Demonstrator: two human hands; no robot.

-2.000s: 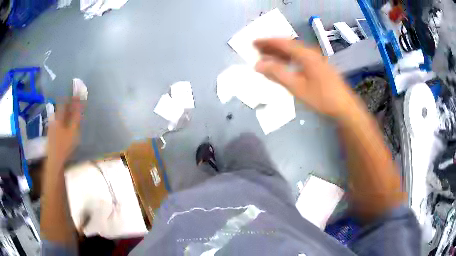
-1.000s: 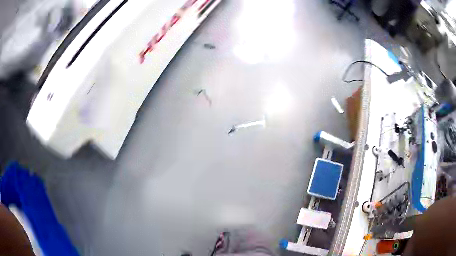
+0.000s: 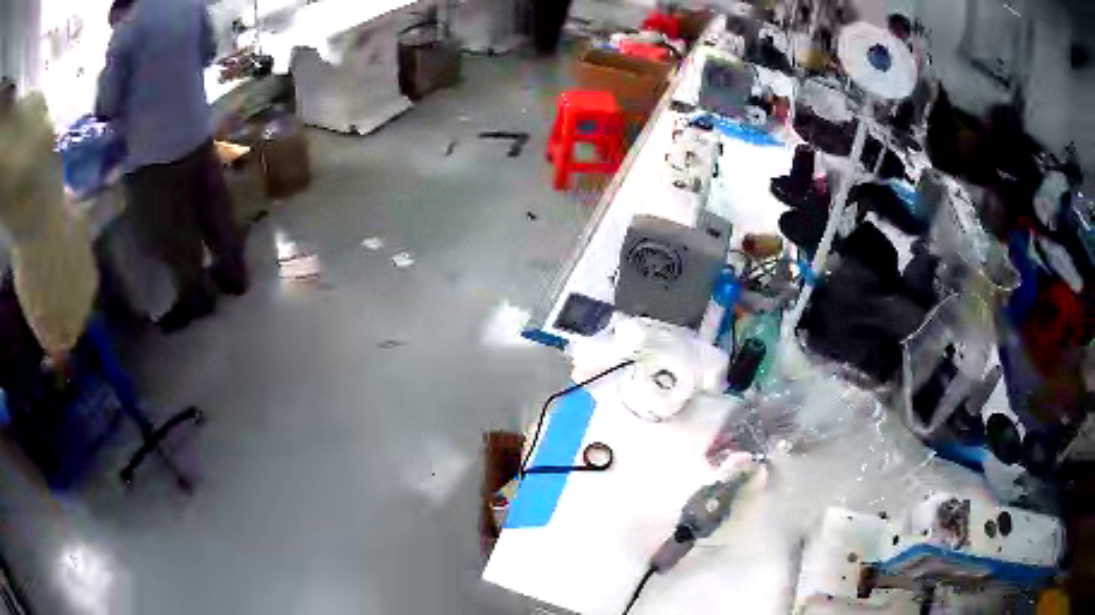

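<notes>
Neither of my hands is in the picture. Nearest in front of me on the right is a white sewing table (image 3: 516, 574) with a blue patch (image 3: 555, 463). A white sewing machine (image 3: 961, 555) with a blue stripe is cut off at the lower right. A grey handheld tool (image 3: 706, 511) with a black cord lies on the table. A black ring (image 3: 597, 455) and a white round reel (image 3: 662, 381) lie further back.
A person (image 3: 168, 120) stands at the upper left with their back to me. A red stool (image 3: 585, 135) stands by the table row. A grey box with a fan (image 3: 666, 267), dark cloth (image 3: 859, 306) and clear plastic (image 3: 829, 433) are on the tables. Scraps (image 3: 297, 263) lie on the floor.
Both hands were visible and blurred two seconds ago and are now out of the picture. The view has swung up from the floor to the table row and the room.
</notes>
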